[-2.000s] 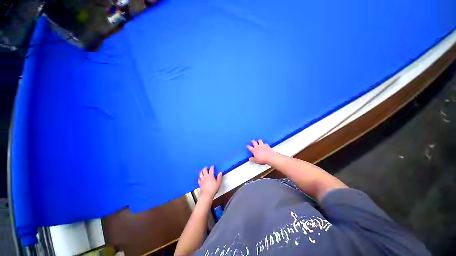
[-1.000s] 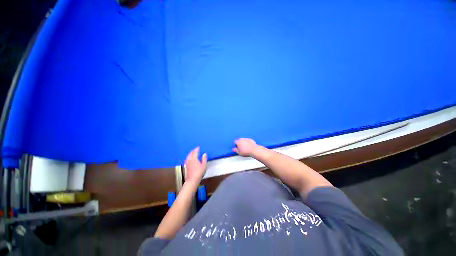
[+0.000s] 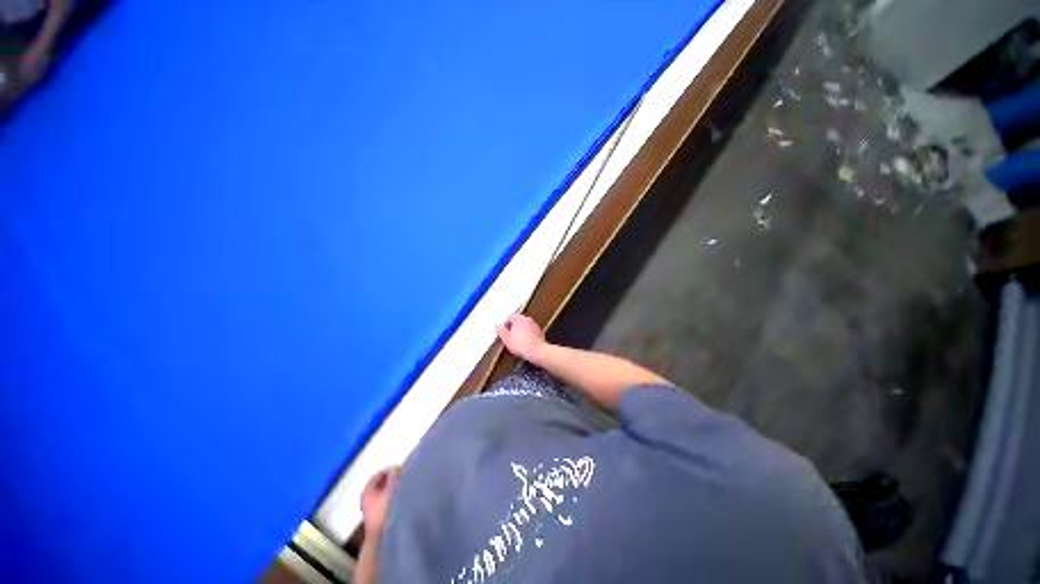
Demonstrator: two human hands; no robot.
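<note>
The bright blue fabric lay (image 3: 262, 228) covers most of the table, its darker stacked edge (image 3: 465, 314) running diagonally. White underlay paper (image 3: 439, 382) shows beside it. A thin spreading stick (image 3: 595, 183) lies slanted along the paper. My right hand (image 3: 521, 335) has curled fingers at the stick's near end, by the paper's outer edge, and seems closed on it. My left hand (image 3: 379, 493) is low at the paper's edge, partly hidden by my shirt; its fingers and any grip cannot be made out.
The brown table edge (image 3: 616, 211) runs along my side. Light scraps (image 3: 764, 211) lie on the dark floor. Grey bars (image 3: 990, 422) and blue items (image 3: 1015, 171) are at the right. A pale rail end (image 3: 319, 548) shows at the bottom. Part of another person's arm (image 3: 43, 46) is at top left.
The view has turned right along the table. Both hands have left the fabric edge; my right hand is now at the stick, my left at the paper's edge.
</note>
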